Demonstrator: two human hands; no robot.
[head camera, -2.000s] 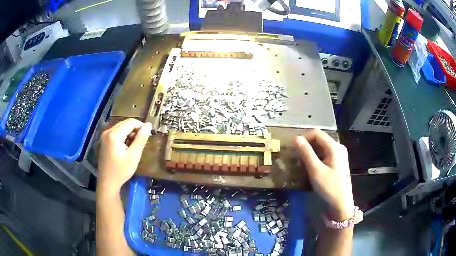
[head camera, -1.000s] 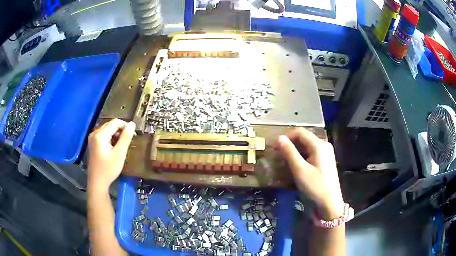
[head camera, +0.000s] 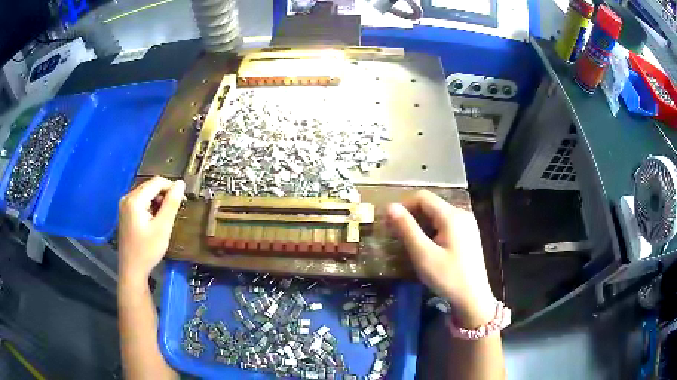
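Note:
The near fixture, a brass-coloured block with dark red blocks along its front, lies on the front of the work plate. A long bar with a lengthwise slot lies across it. Silvery connectors are heaped behind it. The far fixture is under bright light. My left hand is at the plate's left edge, fingertips by the side rail's front end; whether they grip anything is unclear. My right hand is right of the near fixture, fingers curled and apart, nothing visible in it, not touching the fixture.
A blue tray with scattered connectors sits below the plate. Left are an empty blue tray and one with a dark heap. A side rail borders the heap. Spray cans and a white fan stand on the right bench.
The work plate, its fixtures and the heap have shifted left against the side trays and machine, and both hands with them. The bright light now falls further right on the plate.

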